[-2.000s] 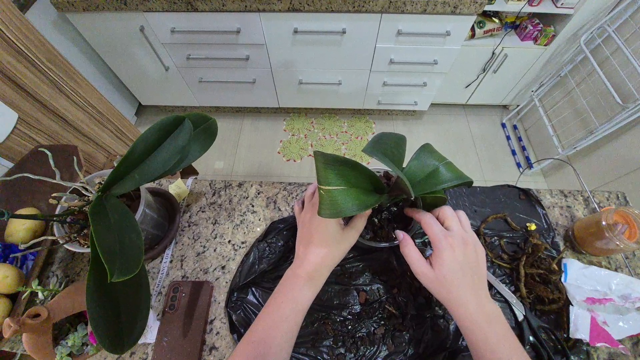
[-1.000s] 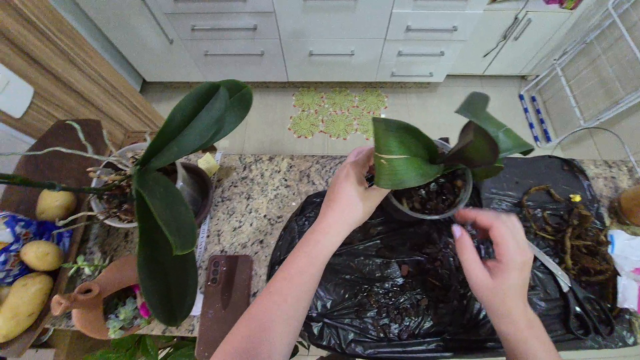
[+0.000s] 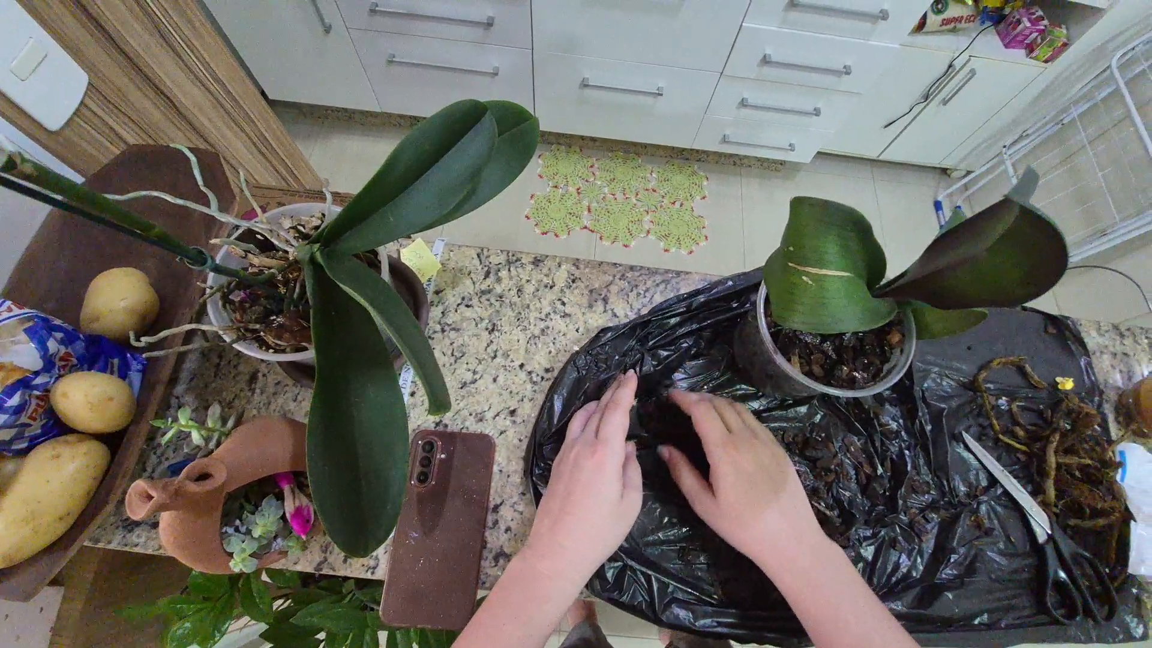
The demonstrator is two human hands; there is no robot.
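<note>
My left hand [image 3: 594,477] and my right hand [image 3: 742,472] face each other low over a black plastic bag [image 3: 657,540], with a gap between them. Neither shows anything held; whether the fingertips touch the plastic, I cannot tell. Behind my right hand stands an orchid [image 3: 823,270] in a clear plastic pot [image 3: 783,373] filled with dark bark, upright on the bag. Loose bark pieces [image 3: 828,459] are scattered on the plastic to the right of my right hand. Cut orchid roots [image 3: 1062,450] lie farther right, beside scissors with black handles [image 3: 1066,558].
At left on the granite countertop [image 3: 513,324] stand a larger potted orchid [image 3: 360,396], a clay planter with succulents [image 3: 207,495] and a smartphone [image 3: 438,531]. A wooden tray [image 3: 171,243] holds several potatoes [image 3: 117,301]. A jar [image 3: 1138,405] is at the right edge.
Both hands have left the potted orchid and moved to the bag in front of it, to its left. The pot now stands unheld. The view has shifted.
</note>
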